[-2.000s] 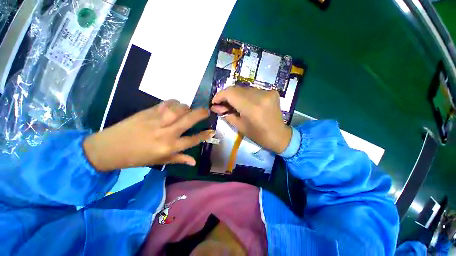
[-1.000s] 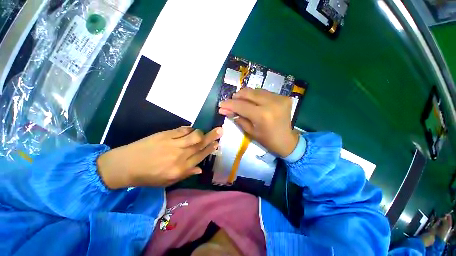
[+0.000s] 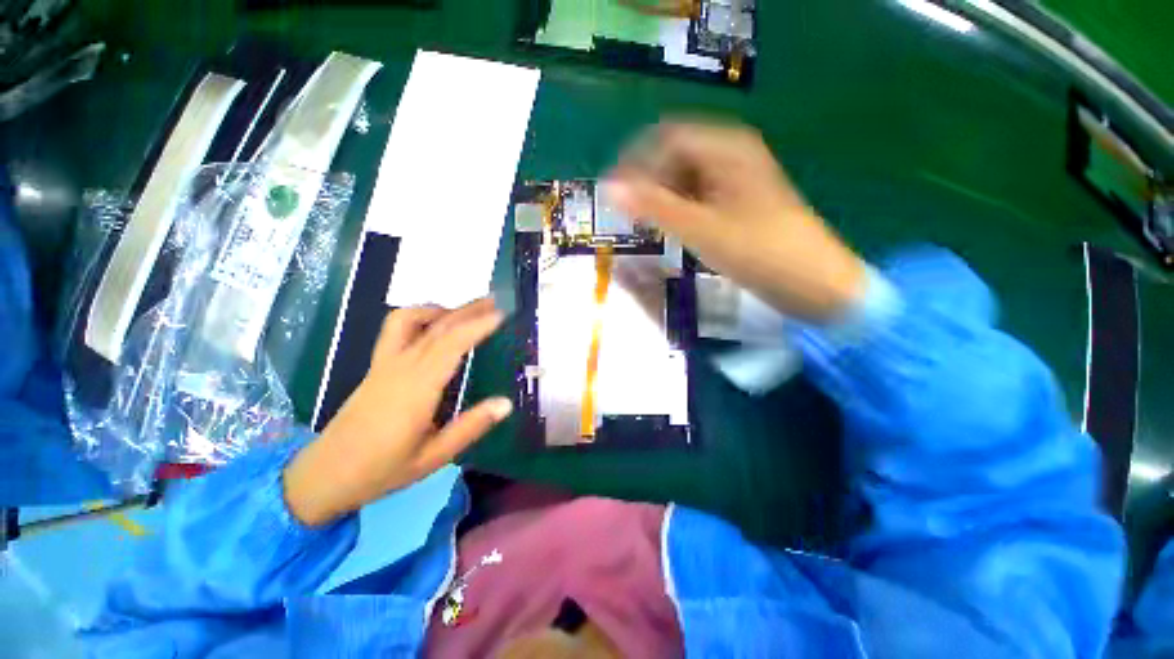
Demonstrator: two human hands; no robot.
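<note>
The open tablet assembly (image 3: 631,348) lies in front of me, with an orange ribbon cable (image 3: 596,335) down its silver-white centre and a board with shields across its far end. My right hand (image 3: 734,213) is raised over the board's right end, blurred; whether its fingers hold something cannot be made out. My left hand (image 3: 399,412) is spread just left of the tablet, thumb and fingers apart, fingertips near the release liner (image 3: 451,167), a long white sheet with a stepped black area. A pale strip (image 3: 727,309) lies right of the tablet, partly under my right forearm.
A crinkled clear bag (image 3: 193,373) with a green sticker and long pale curved strips (image 3: 161,219) lies at the left. Another open tablet (image 3: 624,28) is at the far edge, and one more (image 3: 1123,174) at the far right. A black strip with a white edge (image 3: 1110,373) lies right.
My right hand has lifted off the tablet and moved away to the upper right. My left hand has drawn back left and opened. The view has shifted, showing another tablet at the top.
</note>
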